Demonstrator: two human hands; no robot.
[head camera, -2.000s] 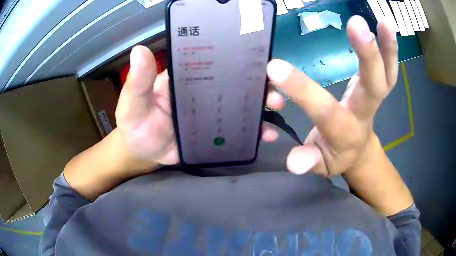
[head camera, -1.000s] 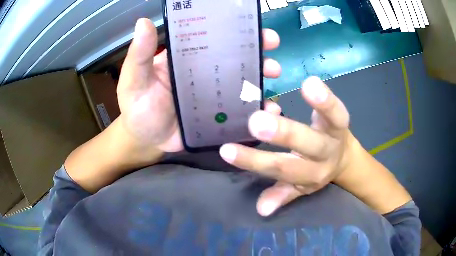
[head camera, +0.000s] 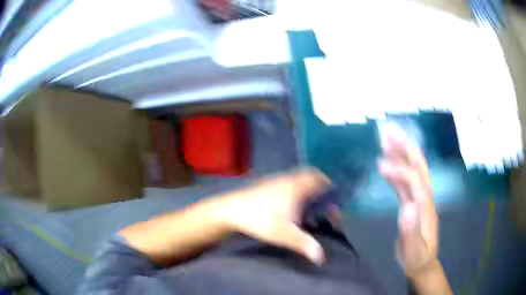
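Note:
The view is blurred. My left hand (head camera: 271, 207) is at my waist, thumb and fingers curved around a dark area; whether it holds the smartphone is hidden by blur. My right hand (head camera: 410, 201) is raised over the near edge of the green bench (head camera: 334, 150), fingers extended, nothing visible in it. Its fingertips overlap a small whitish translucent piece. Small product boxes (head camera: 392, 69) form a bright, overexposed white mass on the bench.
An open brown shipping carton (head camera: 92, 150) stands on the floor at left. A red stool-like object (head camera: 213, 144) is beside it, under the white machine housing (head camera: 190, 69). Yellow lines mark the floor.
The view has swung, showing more of the bench and the red object. The phone has left its place before me. My left hand dropped to my waist; my right hand moved over the bench edge.

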